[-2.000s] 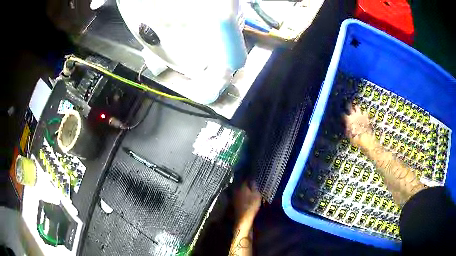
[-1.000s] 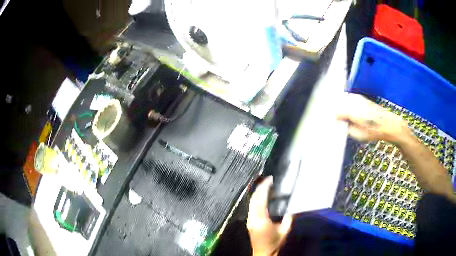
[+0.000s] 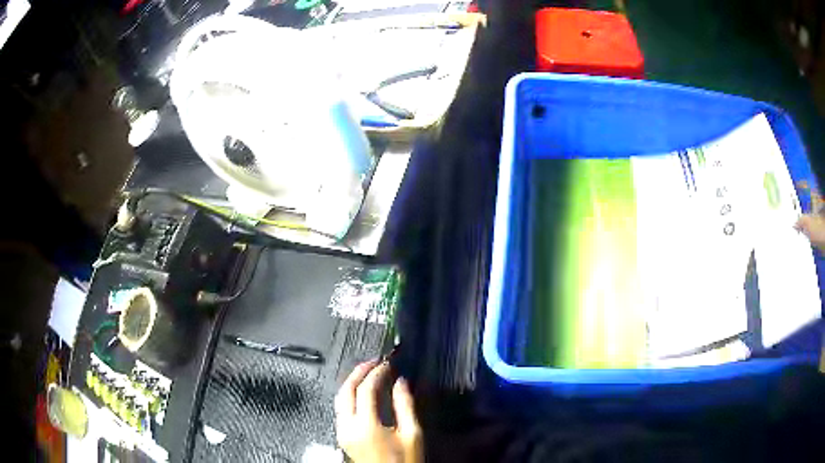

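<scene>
A large sheet point(image 3: 696, 262), white with printing on the right and glossy green on the left, lies in the blue bin point(image 3: 499, 235) and hides what is beneath it. My right hand point(image 3: 812, 230) is cut off by the right picture edge. Its fingertips are at the sheet's right edge, and their grip is unclear. My left hand point(image 3: 380, 416) is at the front edge of the black ribbed mat point(image 3: 271, 298), fingers apart, with nothing visibly held. A slim black pen-like tool point(image 3: 276, 349) lies on the mat.
A white fan point(image 3: 271, 127) stands behind the mat. A red stool point(image 3: 588, 43) is behind the bin. At left are a beige tape roll point(image 3: 137, 318), small boards with yellow parts point(image 3: 127, 395), a pale yellow roll point(image 3: 68, 410) and a black box with cables point(image 3: 194, 249).
The white sheet, held upright beside the bin before, now lies inside it over the panels. My left hand has moved to the mat's edge. My right hand has moved to the sheet's far right edge.
</scene>
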